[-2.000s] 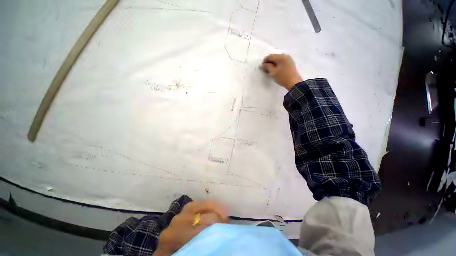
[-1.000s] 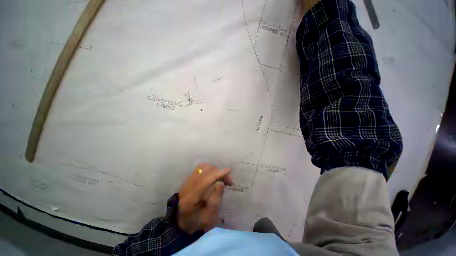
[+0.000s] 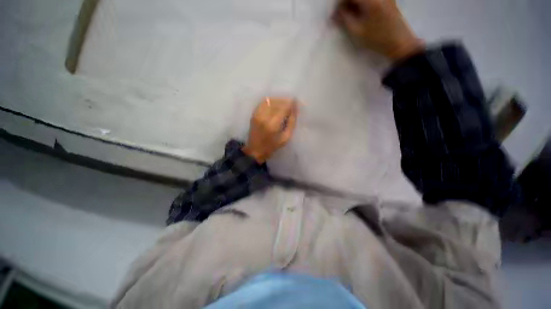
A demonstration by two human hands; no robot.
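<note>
The white marker paper (image 3: 181, 78) covers the table, its printed lines blurred. My left hand (image 3: 272, 128) is curled low over the paper near the table's front edge. My right hand (image 3: 377, 27) is farther out at the top, its thumb and fingers drawn together at the paper. Both hands are blurred, and whether a pin is in the fingers cannot be seen. A small box-like thing (image 3: 510, 114), perhaps the pin box, shows beside my right sleeve, partly hidden by it.
The wooden stick (image 3: 81, 36) lies on the paper at the upper left. The dark fabric edge (image 3: 109, 142) runs along the table's front, with a pale strip below it. Pale floor (image 3: 72, 223) shows at the lower left. My body is against the table edge.
The view has tilted down, showing more of my clothing and the floor. My right hand has come back into view at the top. The box-like thing now shows; the grey ruler has left view.
</note>
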